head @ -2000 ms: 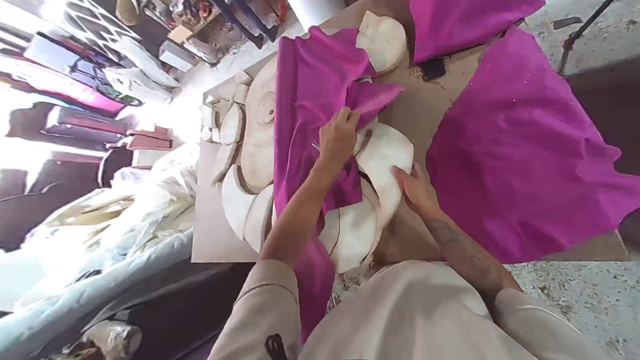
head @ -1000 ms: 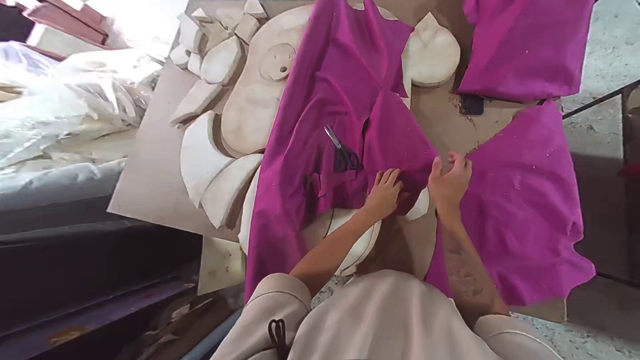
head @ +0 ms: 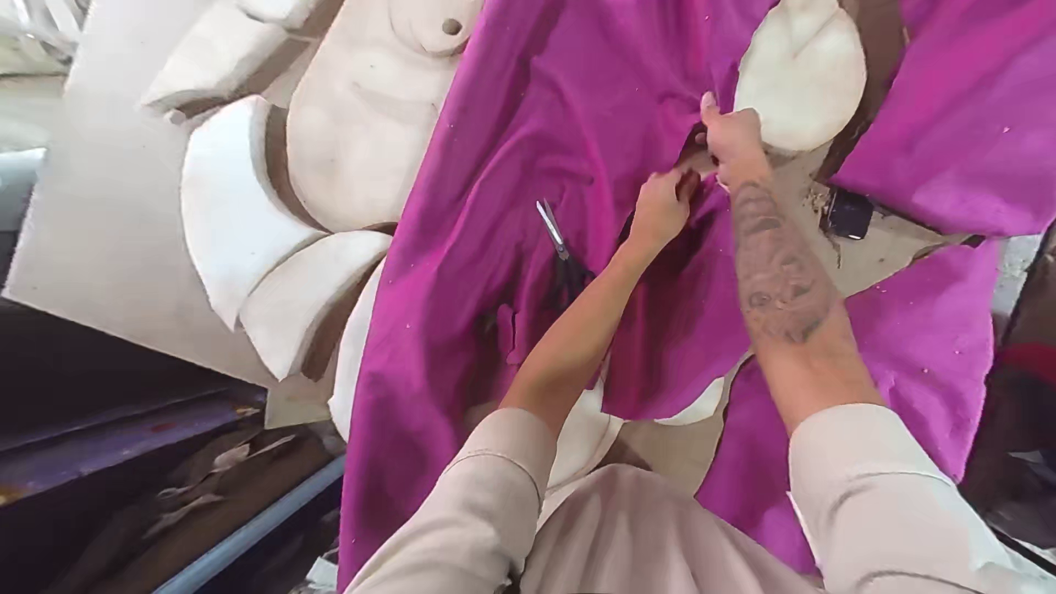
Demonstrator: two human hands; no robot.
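A large magenta fabric (head: 511,165) lies in folds over pale foam-like cut pieces. My left hand (head: 664,206) grips an edge of this fabric, right of the scissors. Just above and to the right, my right hand (head: 733,140) pinches the same fabric, thumb pointing up, close to a rounded pale piece (head: 802,78). Dark-handled scissors (head: 561,243) rest on the fabric with their blades slightly apart, the handles partly beside my left forearm. Curved pale pieces (head: 247,206) show at the left, uncovered.
More magenta fabric (head: 949,115) lies at the upper right, with another piece (head: 924,346) below it. A small black object (head: 850,213) sits on the brown board (head: 107,206). A light-blue pole (head: 256,528) and scraps are at the lower left.
Both hands have moved up along the fabric from its lower edge. The scissors, seen on the fabric one second ago, still lie there. The view is closer.
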